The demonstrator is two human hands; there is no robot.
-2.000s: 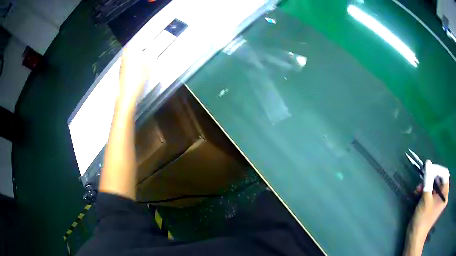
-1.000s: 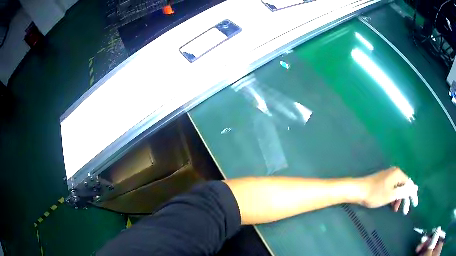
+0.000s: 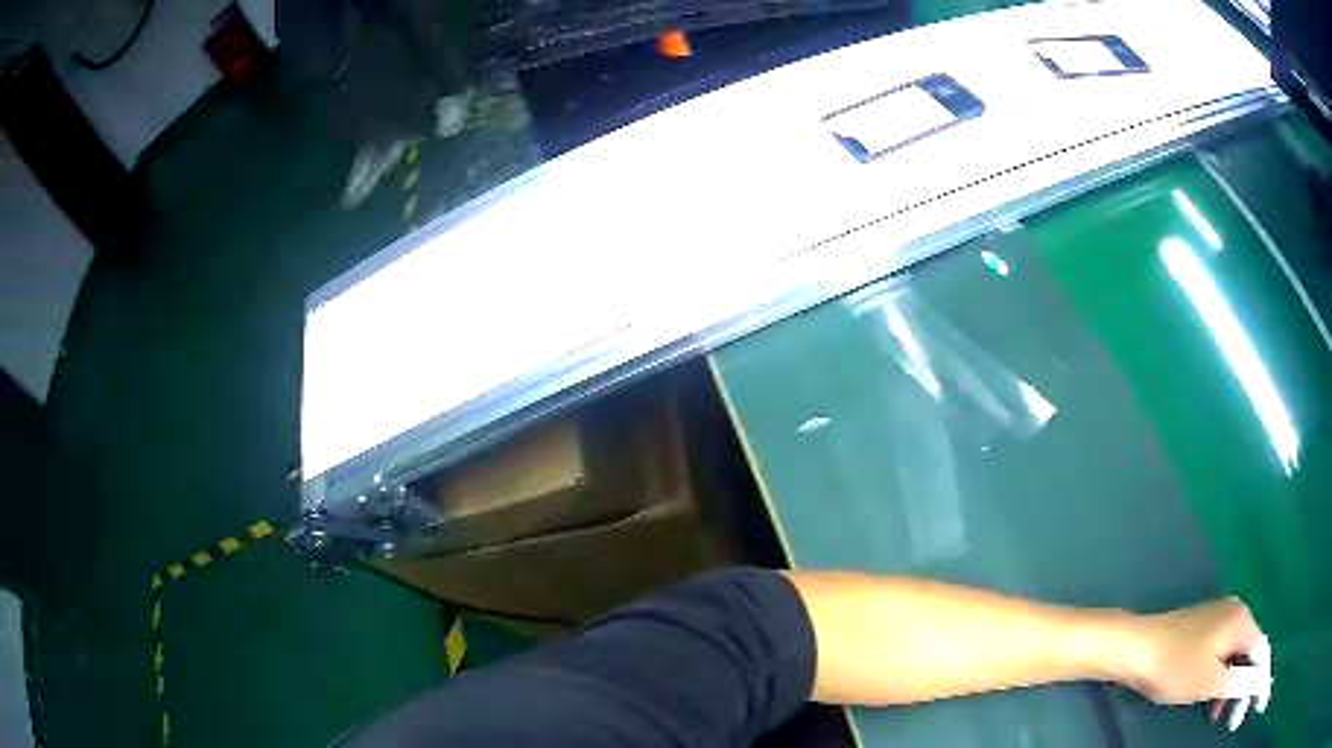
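My left hand [image 3: 1207, 655] is at the lower right, over the green mat [image 3: 1037, 526], its forearm reaching across the mat. White covers show on its fingertips. The fingers are bent and small in view, and I cannot tell whether they hold anything. A short piece of a dark slotted strip [image 3: 1109, 716] shows below the wrist, cut off by the bottom edge. Clear film pieces [image 3: 935, 504] lie on the mat, with a shiny one [image 3: 1034, 406] beside them. My right hand is not in view.
A long white surface [image 3: 482, 344] runs behind the mat, bearing two dark-edged rectangular pieces [image 3: 903, 120]. A cardboard box [image 3: 584, 512] sits below it. A person's feet [image 3: 377, 168] show at upper left. Yellow-black tape [image 3: 219, 552] marks the floor.
My left hand has moved from the white surface to over the mat at lower right. My right hand, seen earlier with tweezers, is out of the picture. The scene has shifted right and down since the last frame.
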